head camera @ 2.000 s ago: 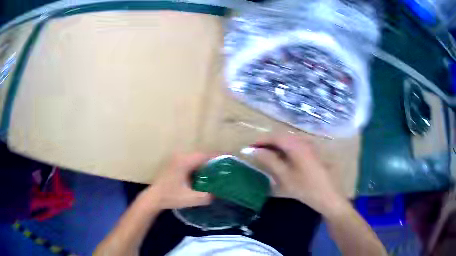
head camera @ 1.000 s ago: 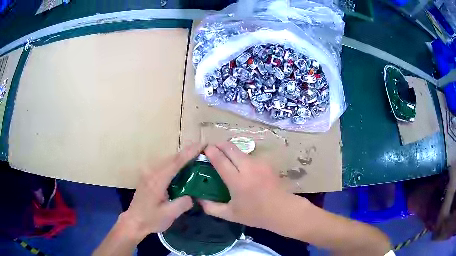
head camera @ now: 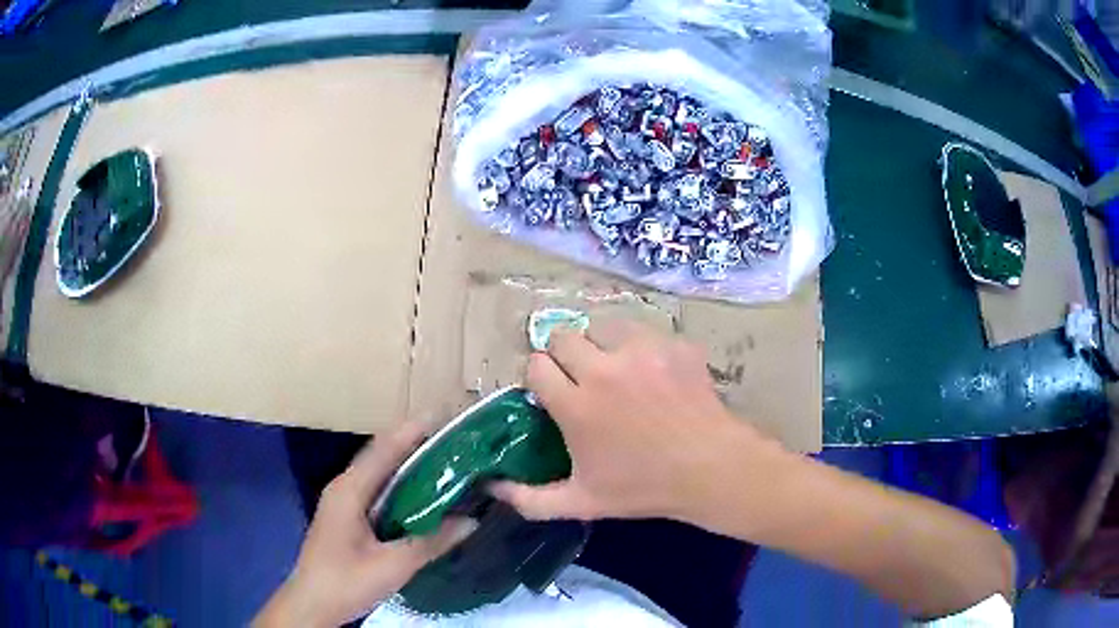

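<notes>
A glossy green case (head camera: 472, 460) with a pale rim and a dark panel (head camera: 491, 558) on its near side is held at the bench's front edge. My left hand (head camera: 374, 521) grips the case's left end, thumb on the green face. My right hand (head camera: 638, 423) holds the case's upper right part, thumb below, fingers at the rim. Its fingertips are close to a small whitish-green dish (head camera: 558, 324) on the stained cardboard (head camera: 430, 356). Whether they touch the dish, or hold something small, cannot be told.
A clear plastic bag (head camera: 804, 233) heaped with silver and red fittings (head camera: 650, 184) stands behind my hands. One green case (head camera: 117, 221) lies at the far left on cardboard. Another (head camera: 982, 221) lies at the right beside a cardboard pad (head camera: 1043, 307). A small white wad (head camera: 1081, 328) is at the right.
The held case has tilted, its left end lower, and my right fingers have moved up near the dish. A green case now shows at the far left. The view has shifted slightly.
</notes>
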